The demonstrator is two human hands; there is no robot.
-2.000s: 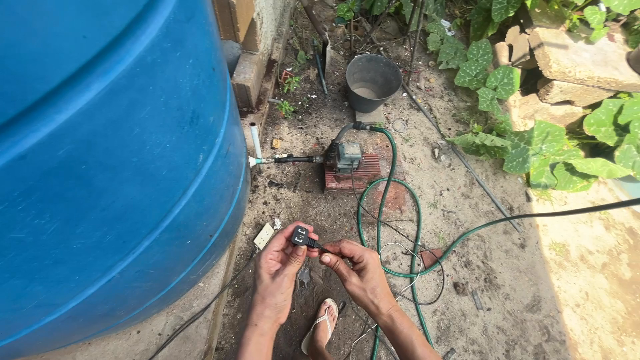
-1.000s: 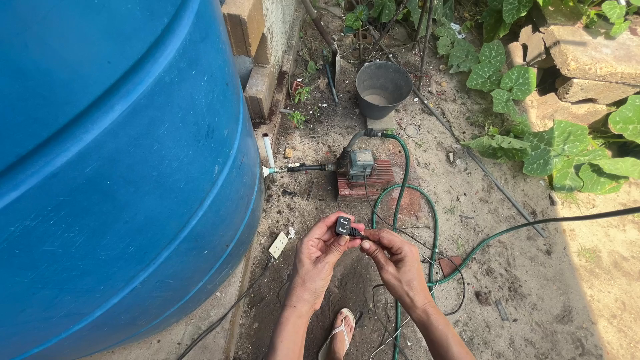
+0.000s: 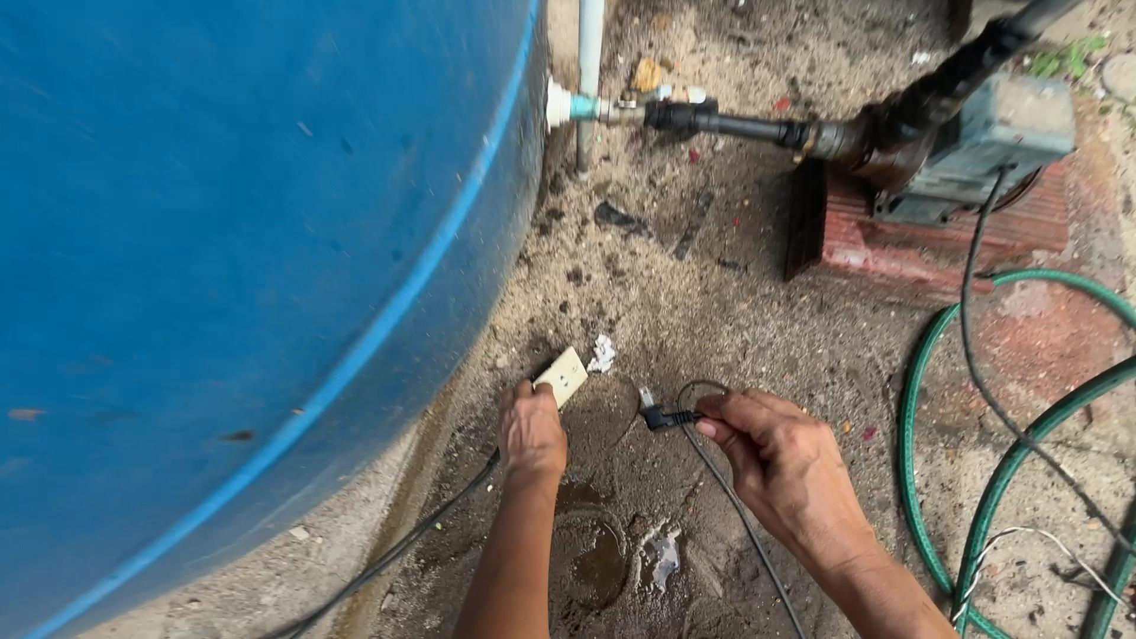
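Observation:
My left hand (image 3: 532, 432) grips the near end of a cream electrical outlet (image 3: 564, 376), low over the ground beside the blue tank. Its slots face up, and a black cable (image 3: 399, 546) trails from it to the lower left. Between the thumb and fingers of my right hand (image 3: 781, 453) is the cord end of a black angled power plug (image 3: 661, 417). The plug's prongs point up, a short way right of the outlet; the two do not touch. A thin dark cord (image 3: 741, 510) runs below the right hand.
A large blue tank (image 3: 266, 222) fills the left side. A pipe (image 3: 737, 126) joins it to a water pump (image 3: 1003, 133) on red bricks (image 3: 941, 240). A green hose (image 3: 914, 444) lies coiled at the right. Puddles (image 3: 599, 559) lie on the wet ground below the hands.
My left hand has let go of the plug and taken hold of the outlet, which lay on the ground before. My right hand still holds the plug. The view has moved nearer the ground.

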